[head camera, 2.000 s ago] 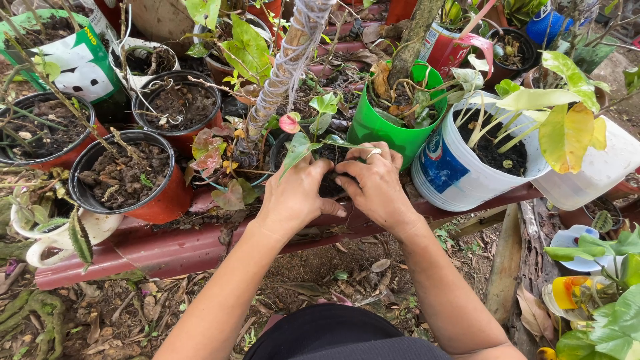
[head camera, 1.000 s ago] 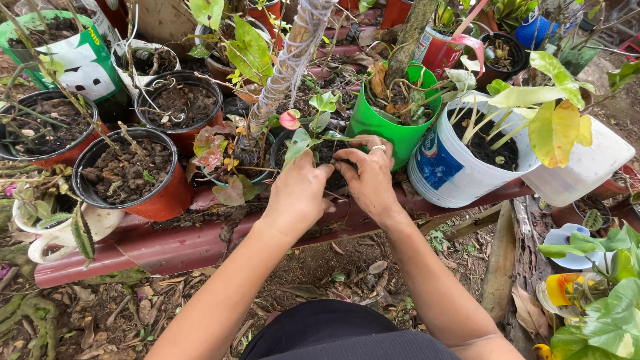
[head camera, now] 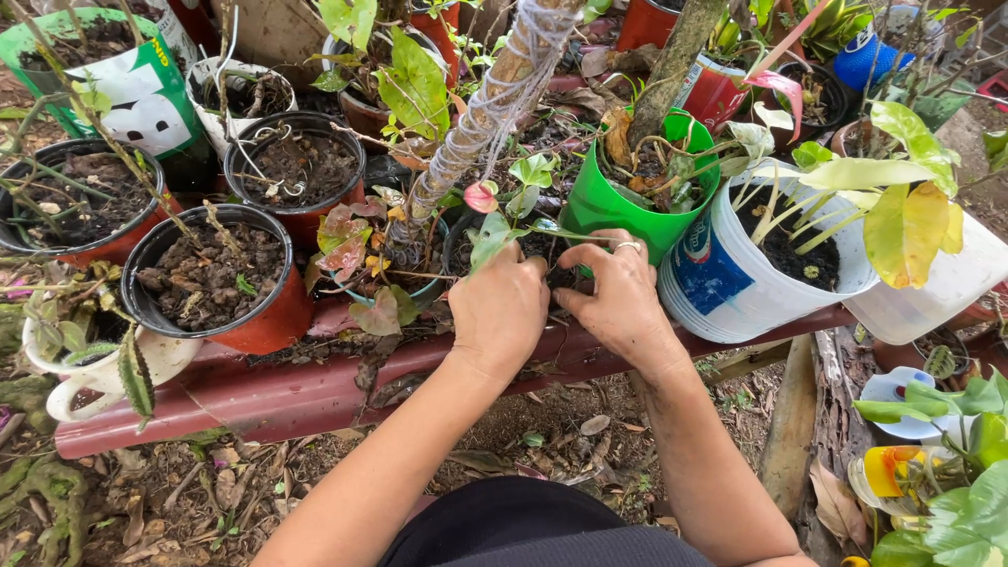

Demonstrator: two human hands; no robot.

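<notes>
My left hand (head camera: 500, 307) is at the near rim of a dark plant pot (head camera: 455, 250), fingers curled down beside a small plant with green leaves (head camera: 492, 236) and a pink bloom (head camera: 481, 197). What its fingertips touch is hidden. Across the pot's dark soil, my right hand (head camera: 618, 295), with a ring on one finger, has its thumb and index finger bent toward the left hand with a gap between them. Its knuckles lie against or close to a bright green pot (head camera: 646, 193) that holds a woody stem.
A white bucket (head camera: 748, 276) with a leafy plant stands right. Red pots of soil (head camera: 272, 315) and a white cup-shaped planter (head camera: 94, 374) are left. A string-wrapped stem (head camera: 488, 110) rises behind the hands. The dark red ledge (head camera: 260, 402) runs beneath, above leaf-strewn ground.
My right hand's thumb and index finger are farther apart than one second ago. My left hand stays at the same pot, its fingers more curled. The pots have not moved.
</notes>
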